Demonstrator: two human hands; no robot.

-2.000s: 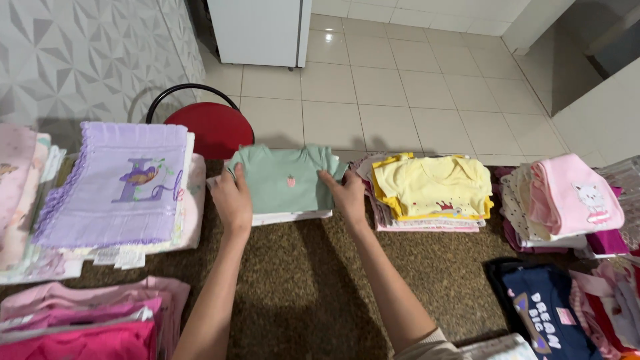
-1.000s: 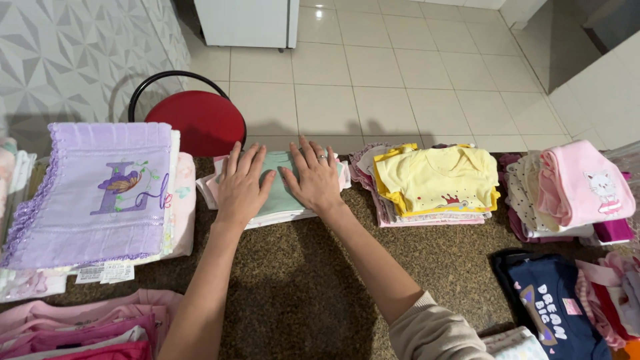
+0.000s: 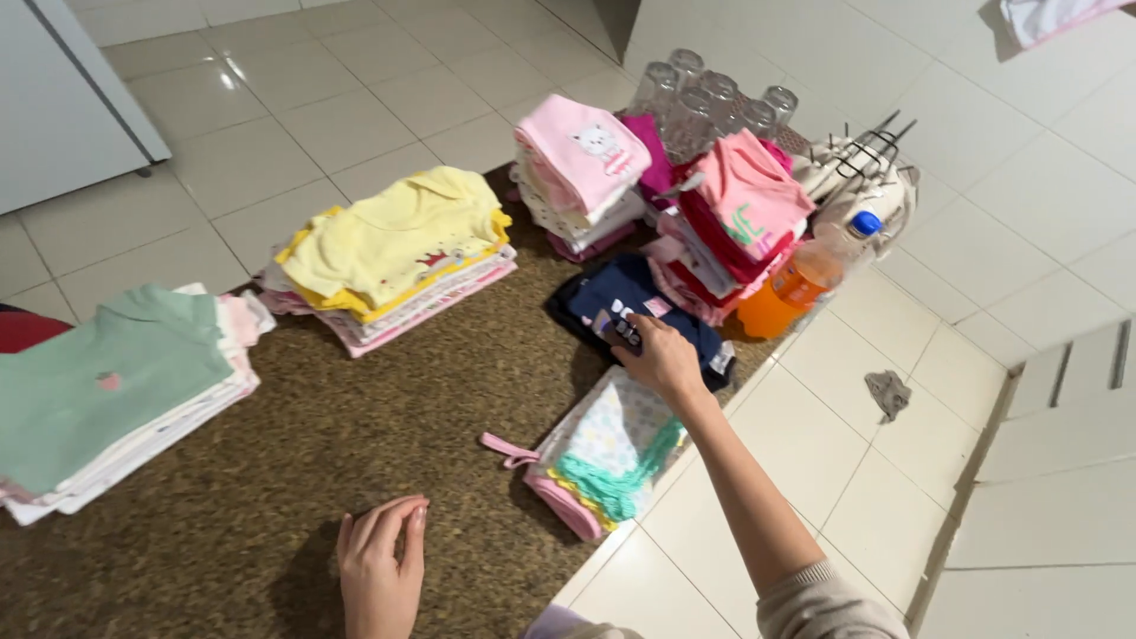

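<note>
My right hand touches a folded navy garment with printed lettering, fingertips on its front; whether it grips the cloth cannot be told. My left hand hovers over the granite counter, fingers slightly curled and holding nothing. Below the navy garment lie folded patterned cloths with teal fringe and a pink strap. A green top with a strawberry tops the stack at the left. Beside it, a yellow baby bodysuit tops another stack. Further back, a pink garment with a cat print tops a third.
A coral garment tops a pile beside an orange drink bottle at the counter's right edge. Behind stand upturned glasses and a wire rack with cloth. A grey rag lies on the tiled floor.
Both hands have left the green top, which they pressed a second ago. My right hand has moved to the navy garment. The view has swung to the right.
</note>
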